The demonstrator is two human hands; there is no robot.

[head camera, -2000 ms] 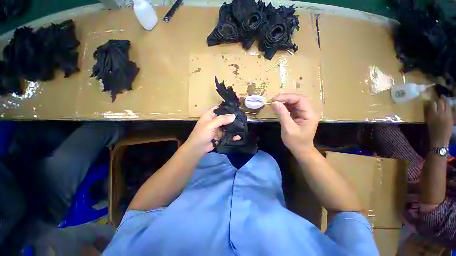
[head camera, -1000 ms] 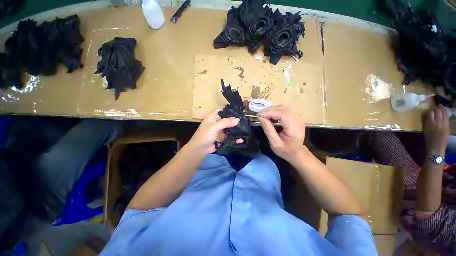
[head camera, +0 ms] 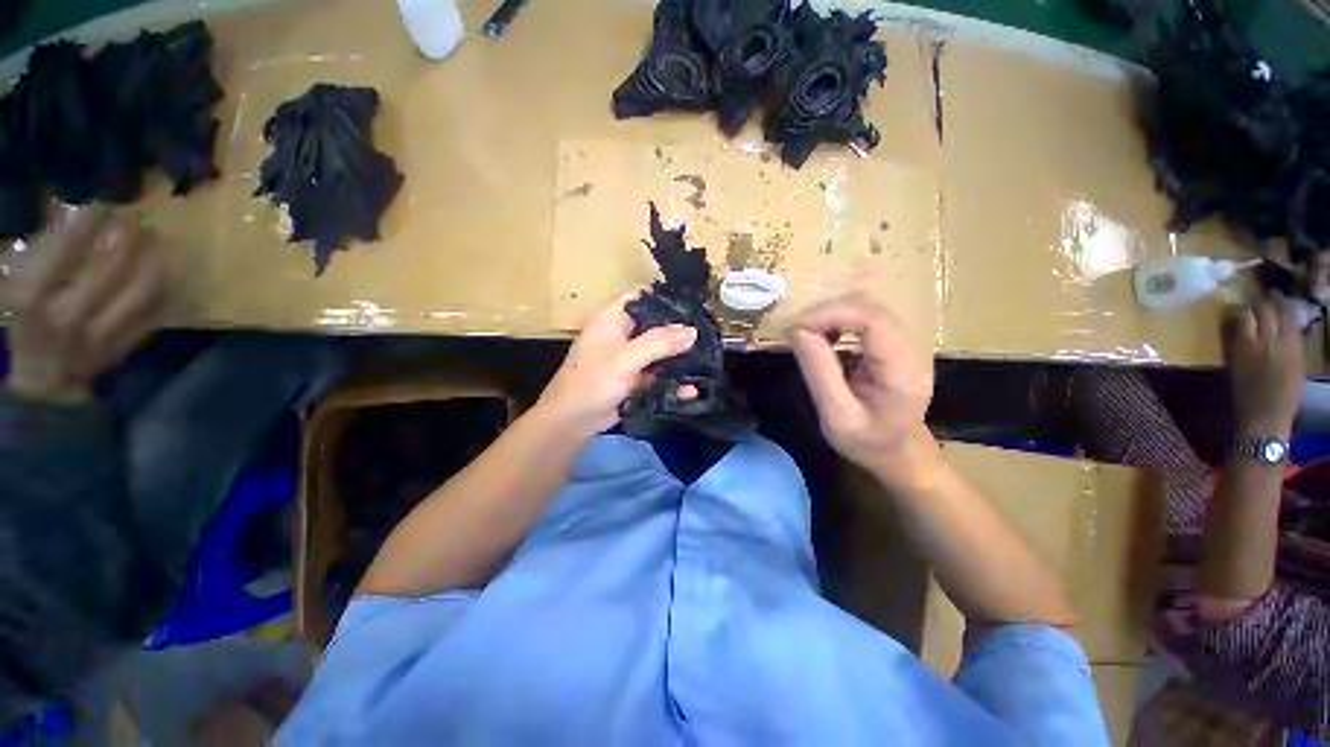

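Note:
My left hand (head camera: pixel 620 365) grips a black spiky moulded part (head camera: pixel 683 314) at the bench's near edge, its jagged point upward and a fingertip showing through a hole low in it. My right hand (head camera: pixel 861 372) is just right of the part, thumb and finger pinched. A thin stick, faint and blurred, seems to run from the fingertips toward the part; its tip is hard to make out. A small white glue dish (head camera: pixel 751 289) sits on stained cardboard (head camera: pixel 598 234) beyond my hands.
Black ringed parts (head camera: pixel 751 66) stand at the back; a single part (head camera: pixel 328 168) and a group (head camera: pixel 110 117) lie left. White bottles (head camera: pixel 432 24) (head camera: pixel 1184 280) lie at back and right. A blurred neighbour's hand (head camera: pixel 95 299) is left, another (head camera: pixel 1263 350) right. An open box (head camera: pixel 314 511) is below.
My right hand went from the dish to the held part, and is now slightly back to the right. A neighbour's hand has come in at the left. The left hand keeps its hold.

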